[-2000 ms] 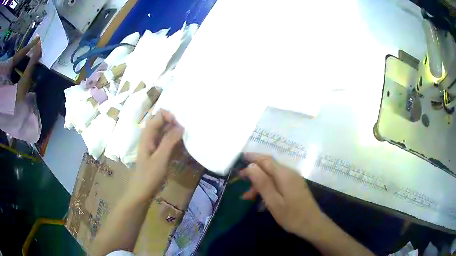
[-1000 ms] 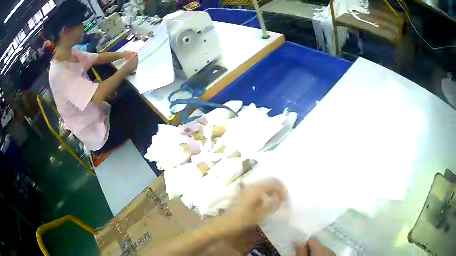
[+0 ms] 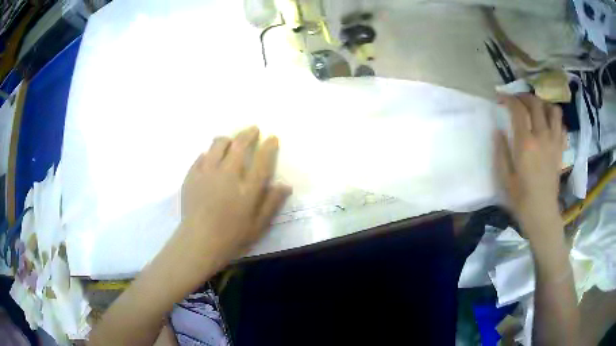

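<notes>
A large white fabric panel [image 3: 432, 142] lies across the white table, from the left side past the needle area to my right hand. Its brightest part is washed out. My left hand [image 3: 233, 186] lies palm down on the panel, left of centre, fingers a little apart. My right hand [image 3: 533, 145] rests on the panel's right end, fingers extended and slightly blurred. The machine's needle area [image 3: 307, 27] is at the top, with a shiny round disc [image 3: 329, 64] just above the panel's upper edge.
A heap of white pieces [image 3: 44, 263] with brownish tags hangs at the left edge. A slim dark pair of tools [image 3: 500, 61] and dark-handled scissors [image 3: 593, 88] lie at upper right. Loose white pieces [image 3: 510, 267] are below right, near a yellow tube [image 3: 594, 192]. Ruler marks show at front.
The view has swung right, from the tagged heap and a seated person to the needle area. My hands have moved from the panel's near left corner to lie wide apart on it.
</notes>
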